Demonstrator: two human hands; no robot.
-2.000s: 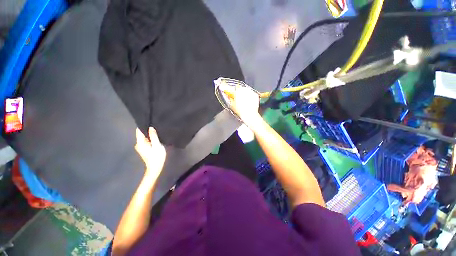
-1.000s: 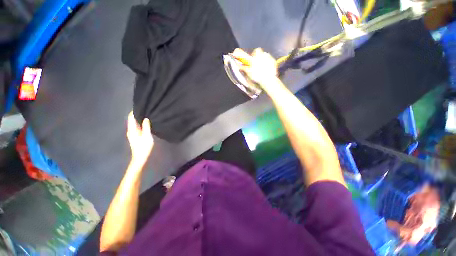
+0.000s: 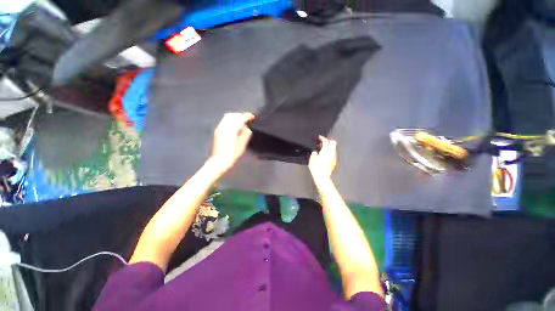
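A black skirt (image 3: 310, 91) lies on the dark grey table cover (image 3: 201, 91), its far end narrow and pointing to the back right. Its near edge is lifted and open between my hands. My left hand (image 3: 231, 138) pinches the left corner of that edge. My right hand (image 3: 324, 159) pinches the right corner. The steam iron (image 3: 431, 150), silver with a tan-orange handle, stands by itself at the right of the table.
A white-blue board (image 3: 506, 173) with a red mark is right of the iron, under the hose. A red-and-white packet (image 3: 183, 40) lies at the far left, by a blue trough (image 3: 228, 16). Black cloth (image 3: 487, 261) is at the lower right. A blue crate (image 3: 400, 243) stands beside it.
My right hand has let go of the iron, now standing at the right, and has taken the skirt's edge. My left hand still holds the skirt. The edge is now lifted open; the view has turned.
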